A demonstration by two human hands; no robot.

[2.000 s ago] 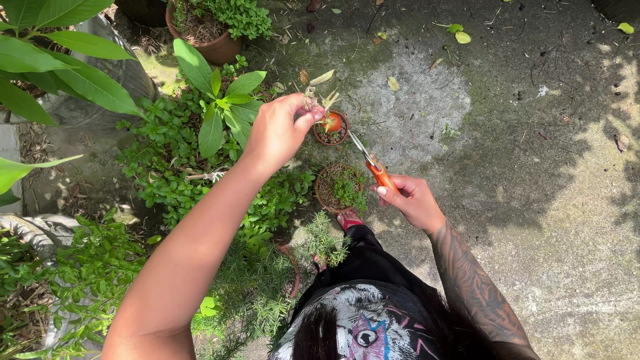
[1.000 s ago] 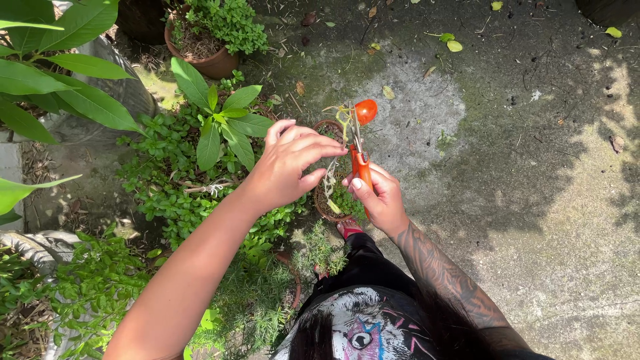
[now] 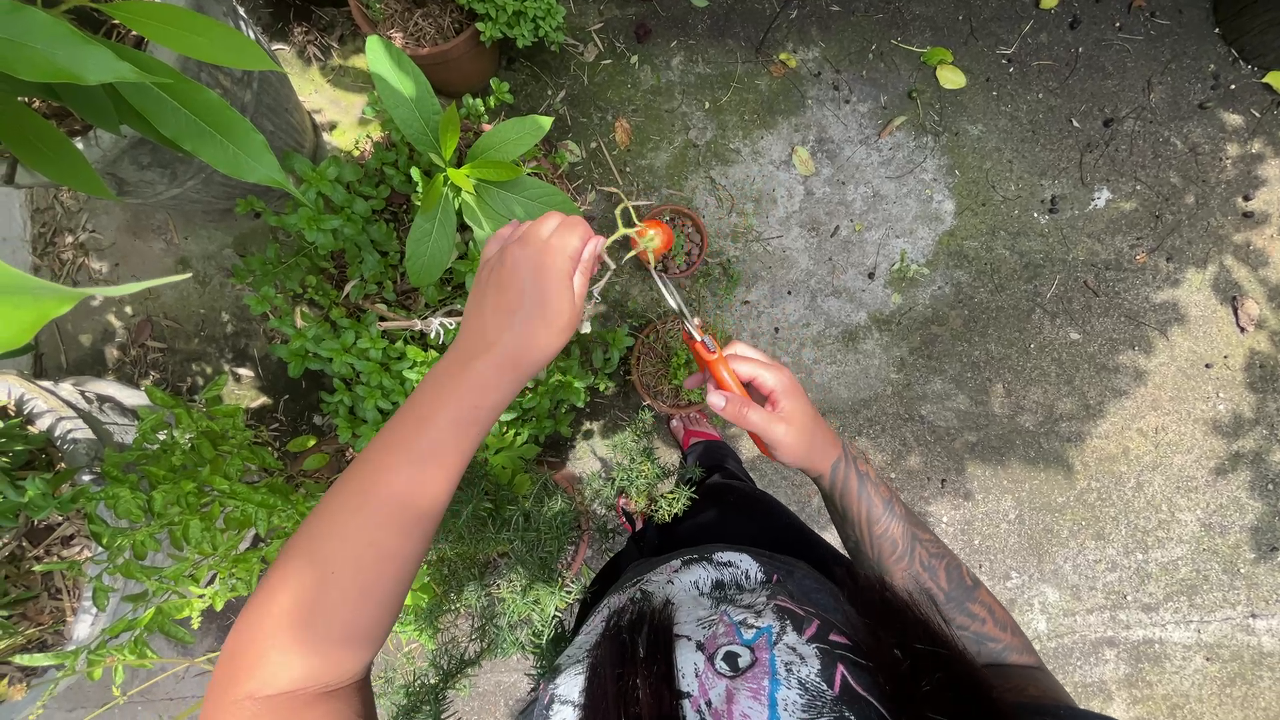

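My left hand (image 3: pixel 537 285) pinches a pale, partly dried tomato stem (image 3: pixel 612 240) between thumb and fingers. From that stem hangs a small ripe red tomato (image 3: pixel 654 238) with a green calyx. My right hand (image 3: pixel 770 405) is closed round the orange handles of garden snips (image 3: pixel 715 358). Their narrow metal blades point up and left, with the tips at the tomato's lower edge by the calyx; whether they touch it I cannot tell. Below the tomato stands a small terracotta pot (image 3: pixel 694 228) with pebbles.
Another small pot (image 3: pixel 650 378) with a low plant stands by my foot (image 3: pixel 692 428) in a red sandal. Leafy green plants (image 3: pixel 350 330) fill the left side. A larger terracotta pot (image 3: pixel 455 62) is at the top. Stained concrete with scattered leaves (image 3: pixel 950 76) lies to the right.
My hands, close together a second ago, have moved apart. The tomato, above the snips' blades then, is now at their tips beside my left hand.
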